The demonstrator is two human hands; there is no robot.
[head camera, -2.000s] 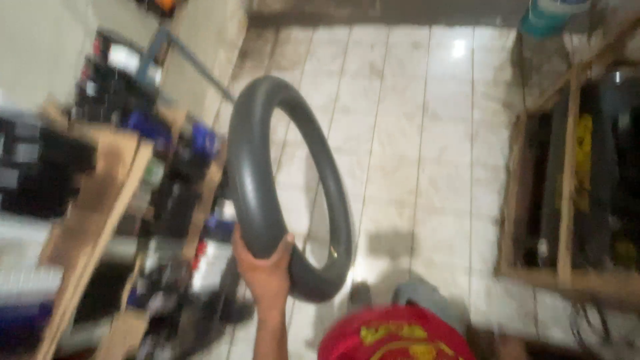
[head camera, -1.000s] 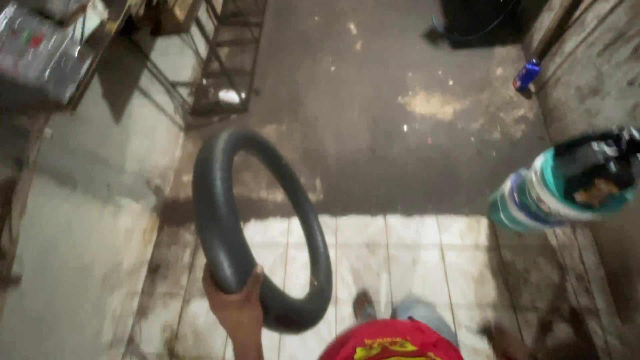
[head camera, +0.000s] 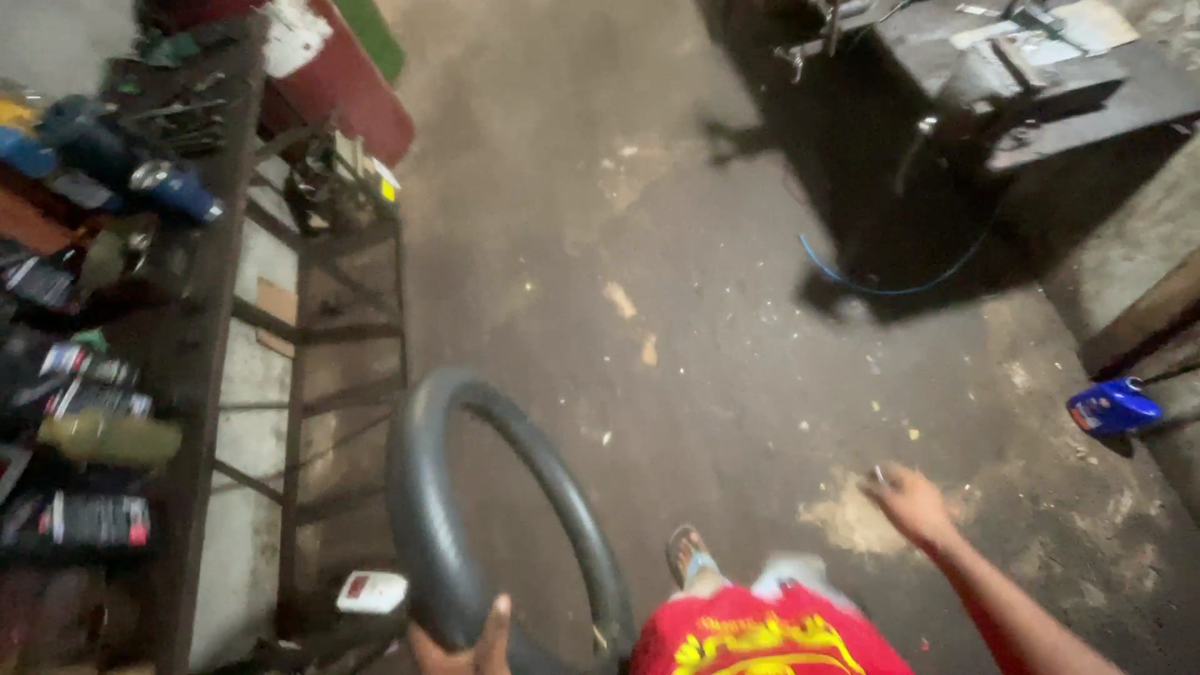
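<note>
At the lower left, my left hand grips the bottom of an inflated black rubber inner tube, its thumb over the near side. The tube is held upright and slightly tilted, with a valve stem low on its inner right side. My right hand is out to the right above the floor, its fingers curled. A small shiny thing shows at its fingertips; blur hides whether it is held or worn.
A metal rack with bottles and tools lines the left, a red container behind it. A workbench with a vise stands at the upper right, a blue hose below. A blue bottle is at the right wall.
The view has moved from the tiled floor to the dark floor by the workbench. My right hand has come into view. My left hand still holds the inner tube.
</note>
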